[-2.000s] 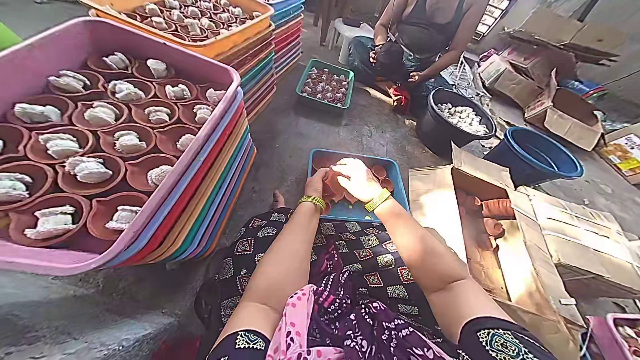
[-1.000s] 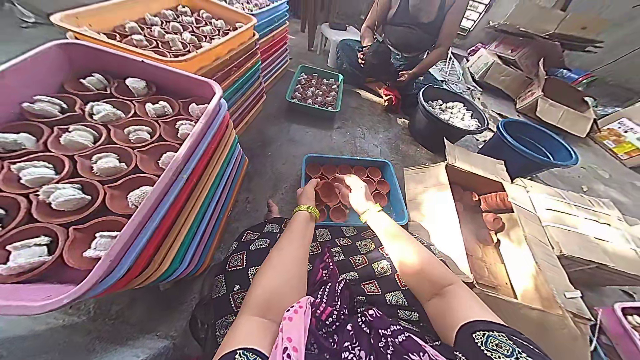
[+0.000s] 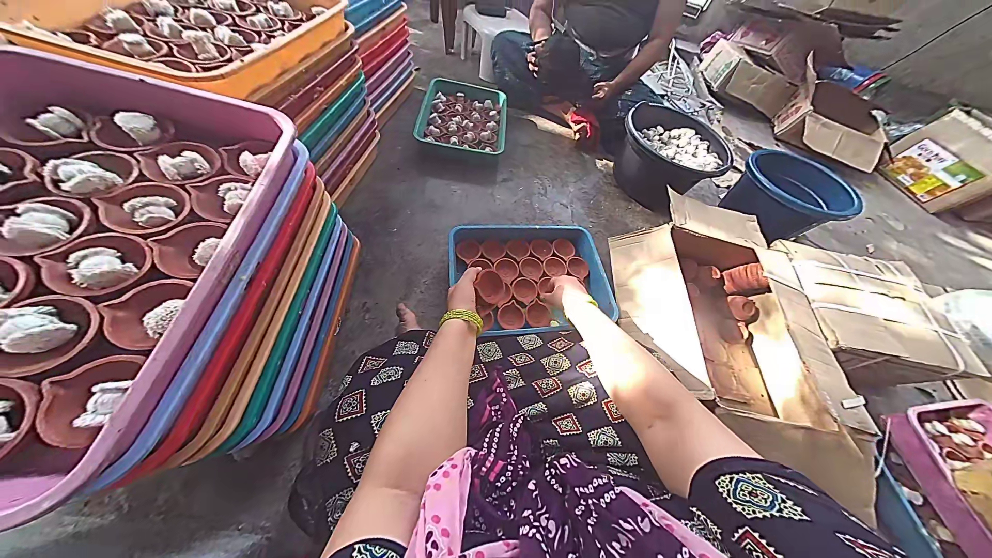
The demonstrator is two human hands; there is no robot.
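Note:
A blue plastic tray (image 3: 597, 267) lies in front of my lap, with rows of small terracotta cups (image 3: 530, 268) in it. At the tray's left side, my left hand (image 3: 463, 291) has its fingers on a terracotta cup (image 3: 490, 285) that sits higher than the others. My right hand (image 3: 566, 290) reaches over the tray's right part, its fingers at the cups there; whether it grips one is hard to tell. To the right, an open cardboard box (image 3: 659, 287) holds more terracotta cups (image 3: 745, 279), some nested in a stack.
Tall stacks of coloured trays (image 3: 291, 310) with filled clay lamps rise at left. Ahead are a green tray (image 3: 502, 124), a black tub (image 3: 639, 167) of white pieces and a blue tub (image 3: 806, 194). A person (image 3: 604, 46) sits beyond. A closed carton (image 3: 876, 310) lies right.
My hands, together over the tray two seconds ago, have moved apart to its left and right parts. More cups in the tray are visible now than two seconds ago.

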